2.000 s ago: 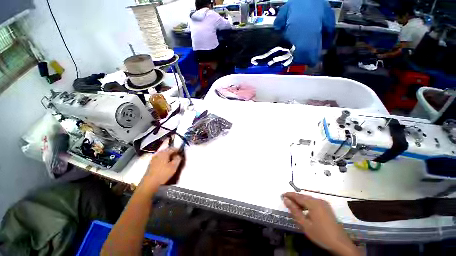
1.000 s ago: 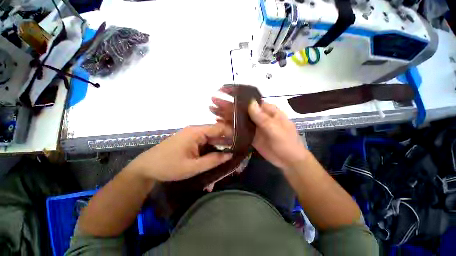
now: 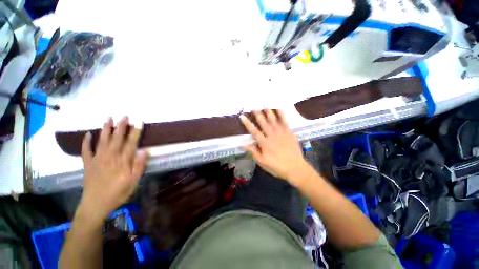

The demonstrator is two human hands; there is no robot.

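A long dark brown fabric strip (image 3: 194, 129) lies flat along the table's front edge, its rounded end at the left. My left hand (image 3: 113, 157) lies on it near that end, fingers spread and slightly blurred. My right hand (image 3: 276, 144) presses on its right end with the fingertips. A second brown strip (image 3: 341, 102) with a rounded left end lies to the right, under the machine arm side. The measuring tape (image 3: 220, 153) runs along the table edge below the long strip.
The white sewing machine (image 3: 336, 23) stands at upper right, with yellow and green snips (image 3: 311, 54) beneath it. A clear plastic bag with dark contents (image 3: 73, 62) lies at upper left. Blue crates (image 3: 50, 246) are below the table. Dark garments with pale piping (image 3: 409, 178) are heaped at right.
The brown strip, held up between both hands a second ago, now lies flat on the table. My left hand has moved left and my hands are wide apart. The view has shifted slightly.
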